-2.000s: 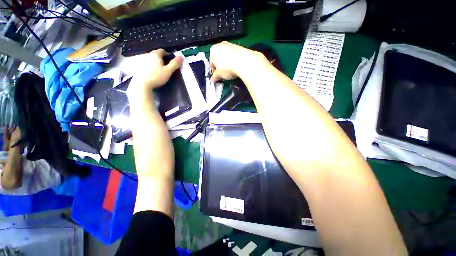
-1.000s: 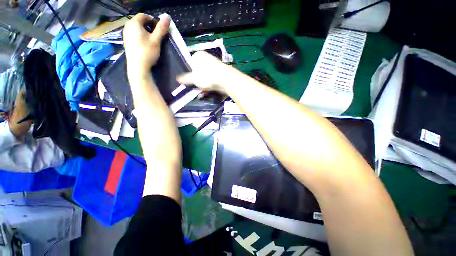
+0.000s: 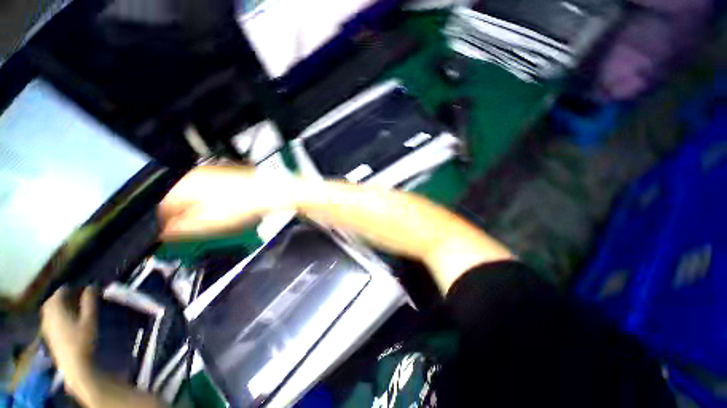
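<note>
The view is blurred and tilted. My left hand is low at the left, at the edge of a small dark screen unit with a white border, and appears to grip it. My right hand reaches left across the bench, beside the keyboard; its fingers are blurred and whatever is under them is hidden. A large glossy screen unit with a white label lies below my right forearm, on white layers.
Another stack with a dark screen unit lies beyond my right forearm. A further stack is at the top right. A lit monitor stands at the left and another at the top. Blue bins are at the right.
The view has swung to the right and tilted, bringing in monitors and further stacks. My right hand has left the small screen unit and moved away from my left hand, towards the keyboard.
</note>
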